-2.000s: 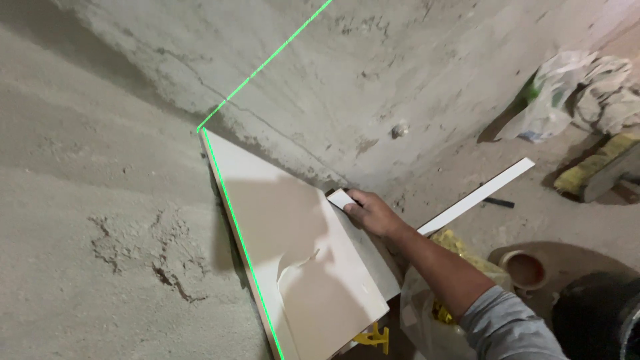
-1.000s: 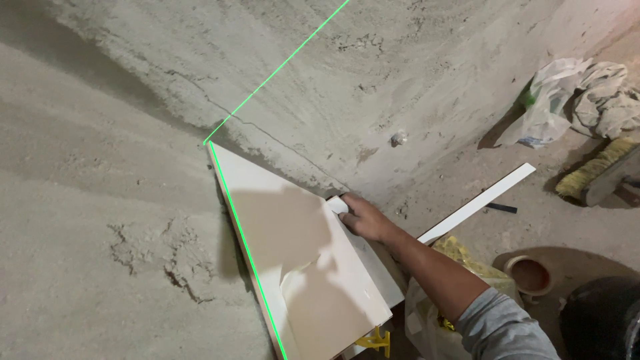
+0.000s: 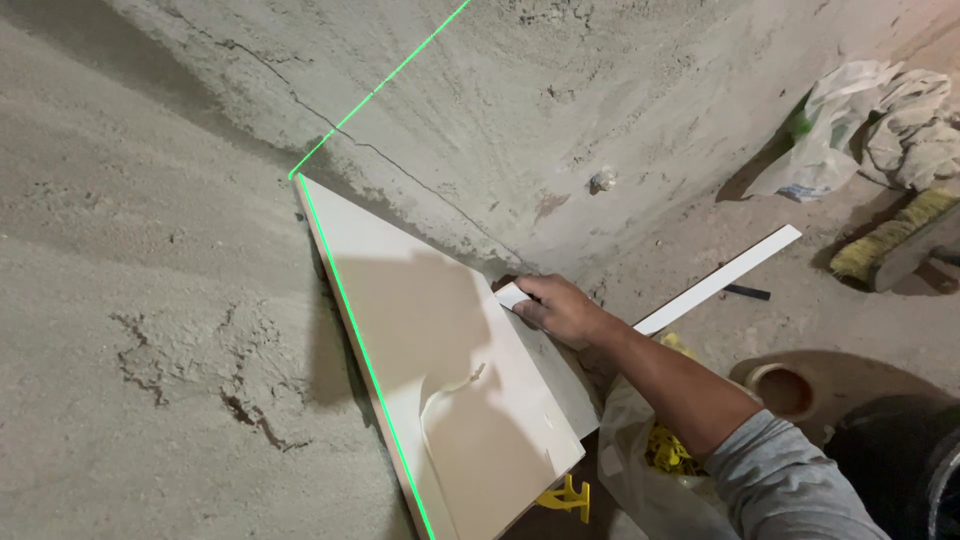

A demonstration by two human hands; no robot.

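My right hand grips a small white tile piece at the foot of the concrete wall, beside the long edge of a large pale tile. The large tile stands against the left wall, with a green laser line running along its outer edge. A second tile shows partly beneath my wrist. A yellow plastic tile-leveling piece juts from under the near edge of the large tile. A thin curved strip or string lies on the tile face. My left hand is out of view.
A long white strip and a dark bar lie on the floor. Near my forearm are a clear bag with yellow plastic pieces, a round container and a black bucket. A brush and plastic bags lie farther right.
My right hand stays on the small tile piece, whose position beside the large tile has changed little. The view has shifted slightly.
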